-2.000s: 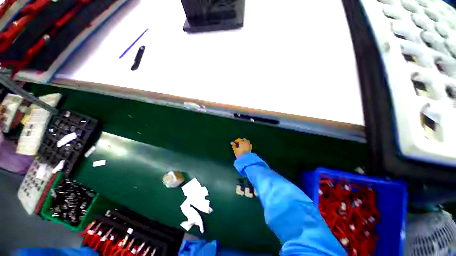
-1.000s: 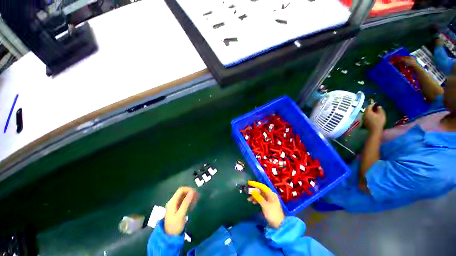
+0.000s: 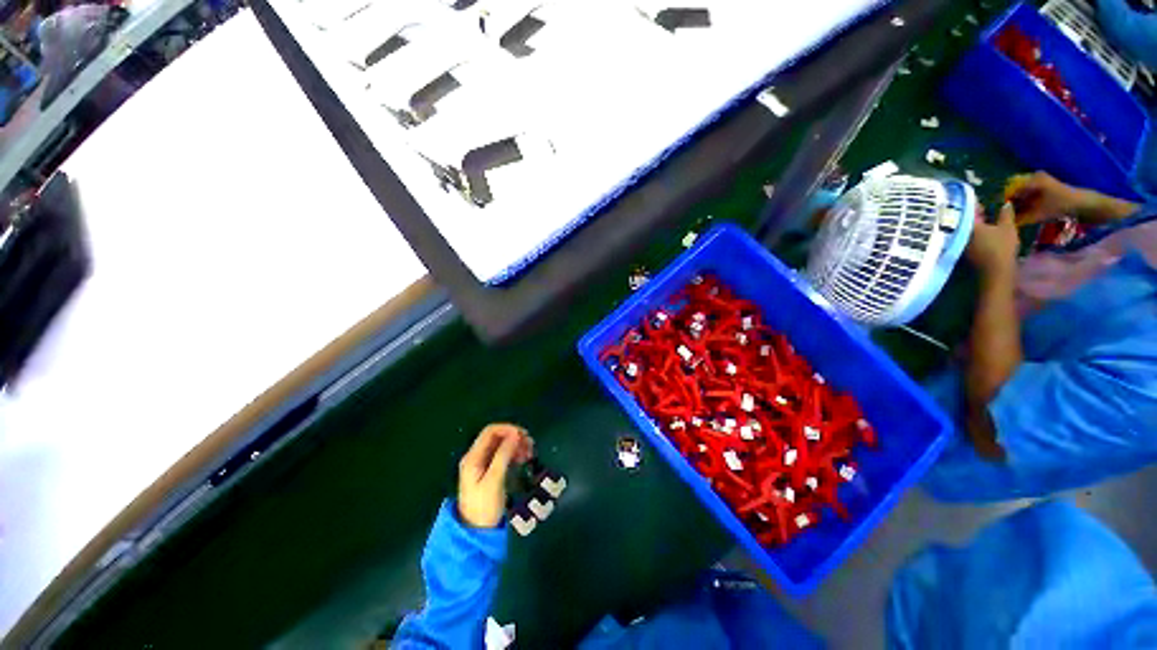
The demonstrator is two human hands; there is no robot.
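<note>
My left hand (image 3: 492, 476) reaches in from the bottom, in a blue sleeve, with its fingers bent together. Its fingertips are just above a short row of small black-and-white parts (image 3: 538, 504) on the dark-green surface. Dark pieces show at the fingertips, but whether they are held I cannot tell. A small round metallic part (image 3: 628, 452) lies to the right of the row. My right hand is not in view.
A blue bin (image 3: 875, 508) of loose red parts (image 3: 730, 394) stands on the right, beside a small white fan (image 3: 895, 248). A raised tray (image 3: 609, 102) holds black pieces. Another worker's hands (image 3: 1015, 216) show at far right.
The view has swung right and closer to the tray. My left hand is now over the row of small parts. My right hand, with its yellow finger cover and dark part, has left the view.
</note>
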